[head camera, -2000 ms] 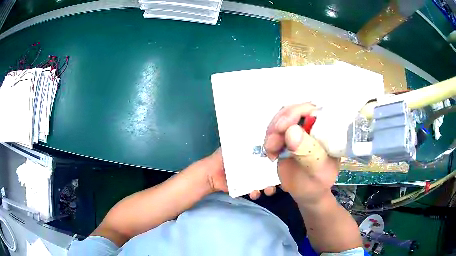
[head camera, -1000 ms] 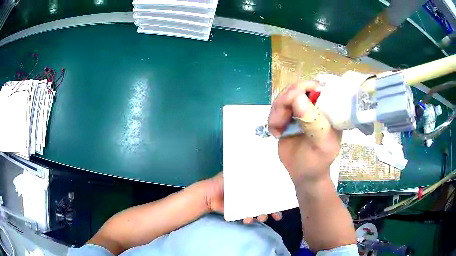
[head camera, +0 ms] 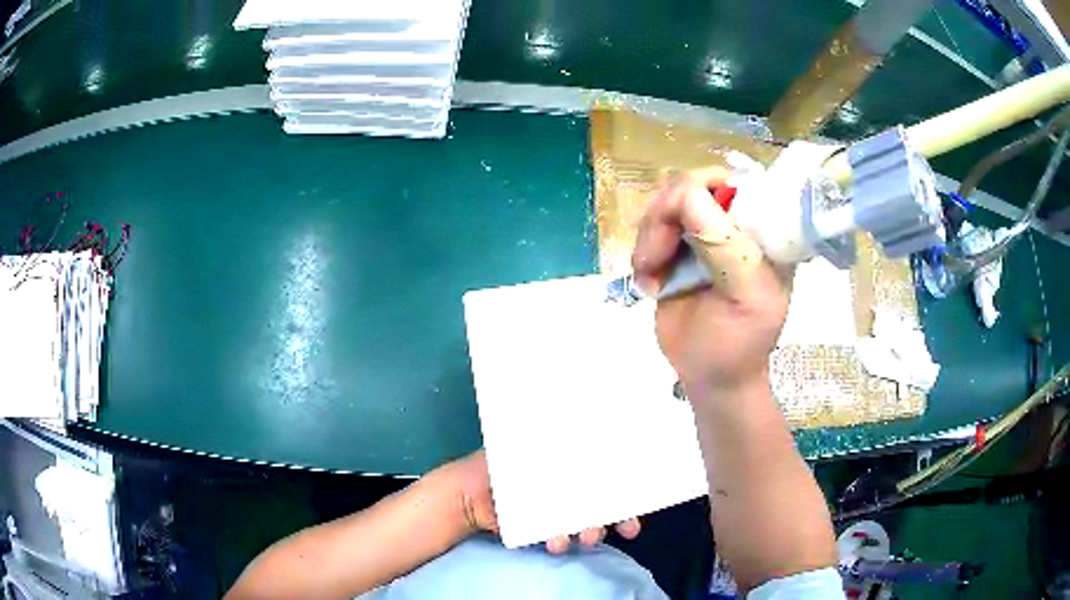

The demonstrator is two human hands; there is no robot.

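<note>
My right hand [head camera: 716,264] is closed around the glue dispensing gun [head camera: 798,211], by its red trigger. The gun's nozzle points left, at the far edge of a white back cover [head camera: 581,410]; whether it touches cannot be told. A small part of a dark hole shows at the cover's right side, beside my right wrist. My left hand [head camera: 479,492] holds the cover from below at its near left side, with fingertips showing under the near edge. The cover is tilted slightly. The cream hose [head camera: 991,114] runs from the gun's grey block to the upper right.
A stack of white-edged panels [head camera: 364,76] stands at the far side. A pile of wired boards [head camera: 53,334] lies at the left of the green bench [head camera: 211,305]. The cardboard mat [head camera: 640,176] at right bears a white sheet [head camera: 824,302] and crumpled cloth [head camera: 901,354]. A clear bottle [head camera: 936,270] stands beyond.
The cover has turned and moved left and nearer to me in my left hand. The gun has moved slightly up and left, and its nozzle is now at the cover's far edge. The whole view has shifted.
</note>
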